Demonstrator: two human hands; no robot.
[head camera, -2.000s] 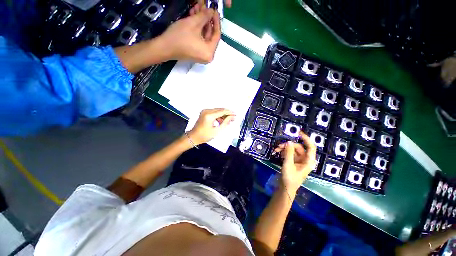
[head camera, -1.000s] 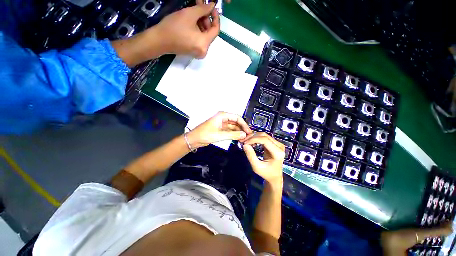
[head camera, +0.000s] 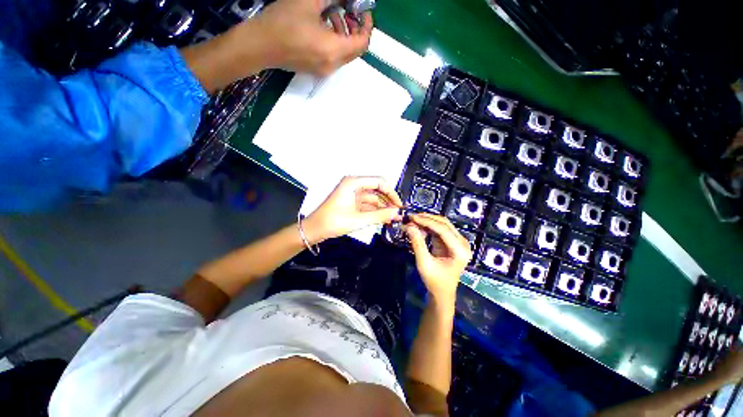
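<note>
My left hand (head camera: 350, 210) and my right hand (head camera: 440, 251) meet at the near left corner of the black blister tray (head camera: 449, 108). Their fingertips pinch a small dark piece (head camera: 402, 216) between them; its form is too small and covered to tell. Silver modules (head camera: 520, 189) with dark round centres sit in rows of the tray. The pockets of its left column that show hold no silver module. White sheets (head camera: 346, 122) lie left of the tray, partly under my left hand.
Another person's hand (head camera: 314, 37) in a blue sleeve (head camera: 122, 118) reaches over the white sheets from the left. Stacked filled trays (head camera: 175, 20) stand at the upper left. Another tray (head camera: 709, 326) and a person's arm (head camera: 692, 399) are at the lower right. Dark trays lie at the upper right.
My right hand has moved left from over the tray to meet my left hand, which has shifted slightly right. The blue-sleeved person's hand now shows a silver part.
</note>
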